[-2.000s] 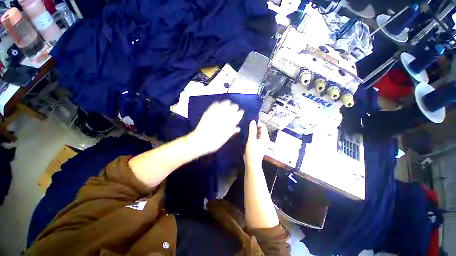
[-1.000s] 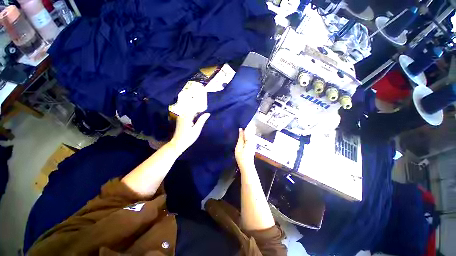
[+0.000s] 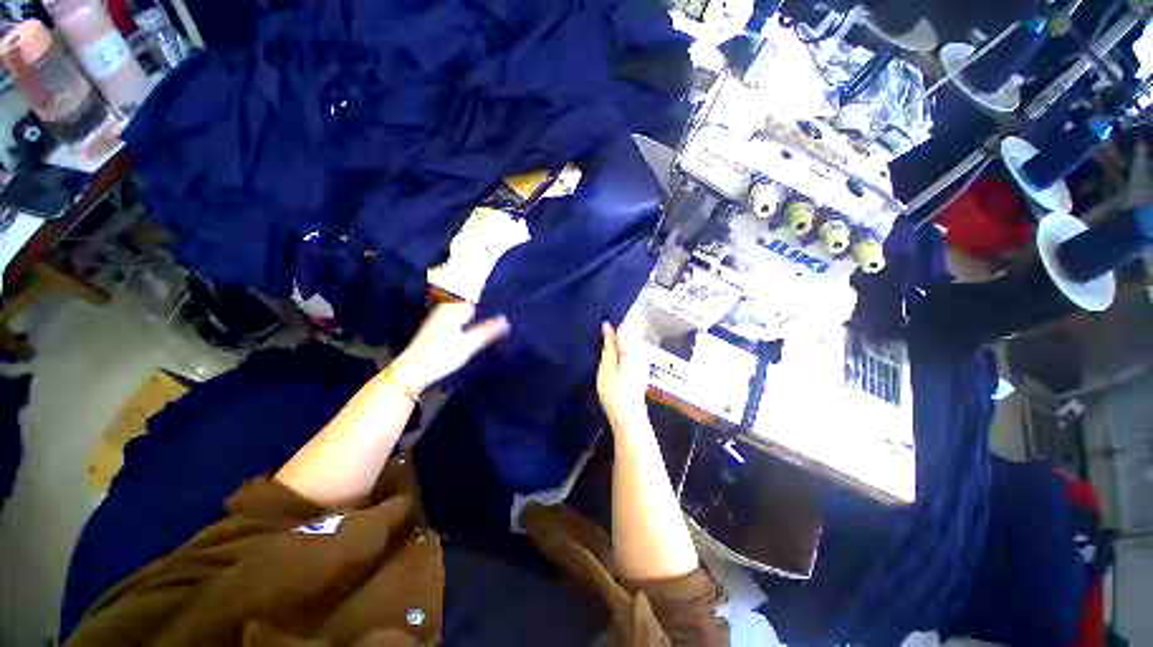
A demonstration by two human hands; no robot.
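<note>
A navy garment piece (image 3: 556,297) lies over the table's left part and reaches the needle area (image 3: 670,259) of the white overlock machine (image 3: 790,215). It hangs down over the table's front edge toward the lap. My left hand (image 3: 445,344) is at the cloth's left edge, thumb apart from the fingers; whether it grips the cloth cannot be told. My right hand (image 3: 617,370) is at the cloth's right edge, in front of the needle area, its fingers close together and upright. Whether it pinches the cloth is not clear.
A large navy heap (image 3: 379,139) lies beyond my hands. A yellow-brown item (image 3: 526,185) is beside the cloth. An open brown carton (image 3: 752,499) is under the white table (image 3: 822,436). Thread cones (image 3: 1075,158) stand right, bottles (image 3: 57,82) far left. Navy cloth hangs right of the table.
The cloth has moved over the plate left of the needle and now covers most of it. My left hand has moved left and toward me. My right hand has shifted slightly left and down.
</note>
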